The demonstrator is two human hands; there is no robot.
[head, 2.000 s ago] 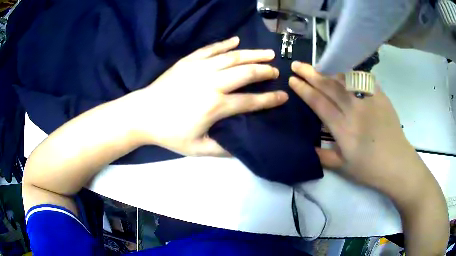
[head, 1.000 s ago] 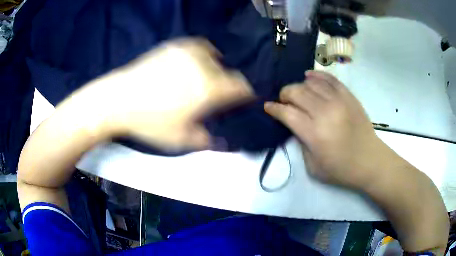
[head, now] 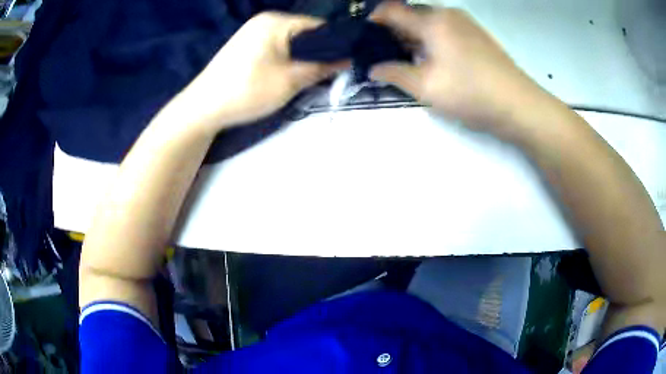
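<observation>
The dark navy cloth (head: 109,88) spreads over the left of the white table and up under my hands. My left hand (head: 274,69) grips a bunched part of it at the top centre, thumb below and fingers above. My right hand (head: 453,62) grips the same bunched part from the right, blurred. A small shiny metal piece shows between the hands at the top edge, perhaps the presser foot (head: 356,9). The rest of the machine head is out of view or hidden.
The white sewing table (head: 380,190) has a curved front edge. A dark slot line crosses it below my hands and to the right. My lap in blue cloth is below. More navy cloth hangs at the far left. Small yellow items show near both forearms.
The view has shifted, so the machine head has left the top right. Both hands are now higher in the picture, holding the cloth up in a bunch. The thin loop no longer shows.
</observation>
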